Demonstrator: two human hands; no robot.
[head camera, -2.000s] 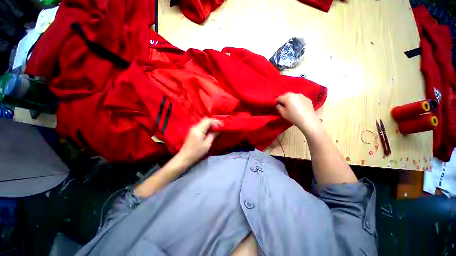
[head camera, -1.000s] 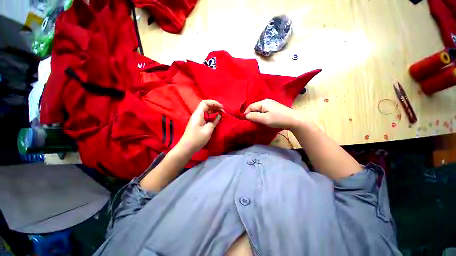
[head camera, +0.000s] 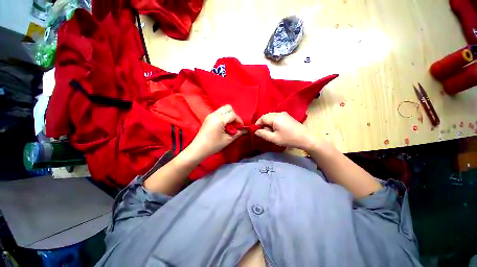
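Observation:
The red garment (head camera: 151, 114) lies bunched over the left of the table and its near edge, with a white logo, paired black stripes and a black strip showing. My left hand (head camera: 220, 130) pinches a fold of the red cloth near the middle. My right hand (head camera: 277, 129) pinches the same cloth just to the right, its fingertips close to the left ones. No needle can be made out between the fingers.
On the pale table (head camera: 355, 78) lie a crumpled plastic bag (head camera: 284, 37), a small dark button (head camera: 307, 60), thread snips (head camera: 428, 104) beside a curl of thread, and red thread cones (head camera: 452, 65) at the right. More red cloth (head camera: 172, 15) lies at the back.
My hands have come together over the garment. The cloth's right part has been drawn in and now ends in a raised point. The view has shifted, so the table things sit differently.

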